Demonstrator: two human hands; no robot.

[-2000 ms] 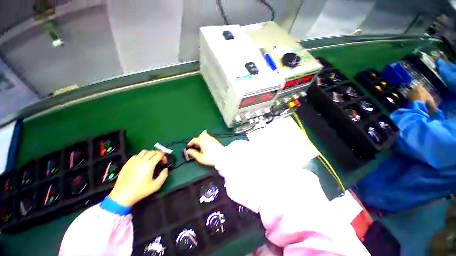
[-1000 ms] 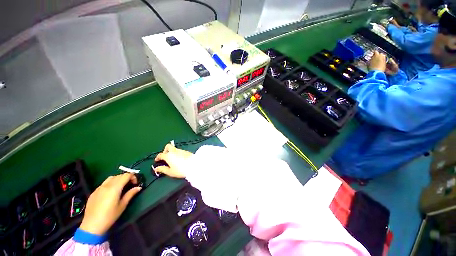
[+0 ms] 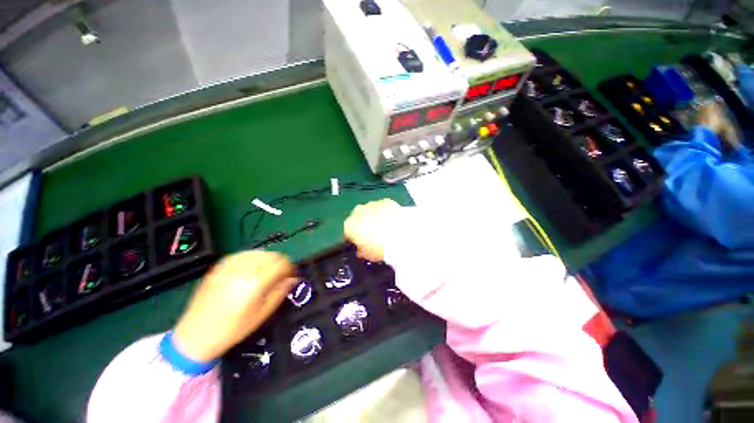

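Observation:
The black foam tray (image 3: 376,337) of round gauges lies in front of me. My left hand (image 3: 236,299), with a blue wrist band, is over its back left part. Its fingertips are beside a gauge (image 3: 300,292) in a pocket; whether they grip anything is blurred. My right hand (image 3: 372,230) is at the tray's back edge, fingers bent down and partly hidden, so its hold cannot be told. The black test leads (image 3: 285,197) lie loose on the green mat with two white labels, their dark ends (image 3: 311,224) touched by neither hand.
A second gauge tray (image 3: 149,268) lies at left. Two power supplies (image 3: 417,124) with red readouts stand behind a white paper sheet (image 3: 455,194). Yellow wires (image 3: 529,216) run right of the paper. Stacked gauge trays (image 3: 570,194) and a coworker's blue sleeve (image 3: 703,186) are at right.
Both hands have left the lead ends and moved to the foam tray. The lead ends now lie bare on the mat. Back pockets that were empty now hold gauges. The view has swung back left.

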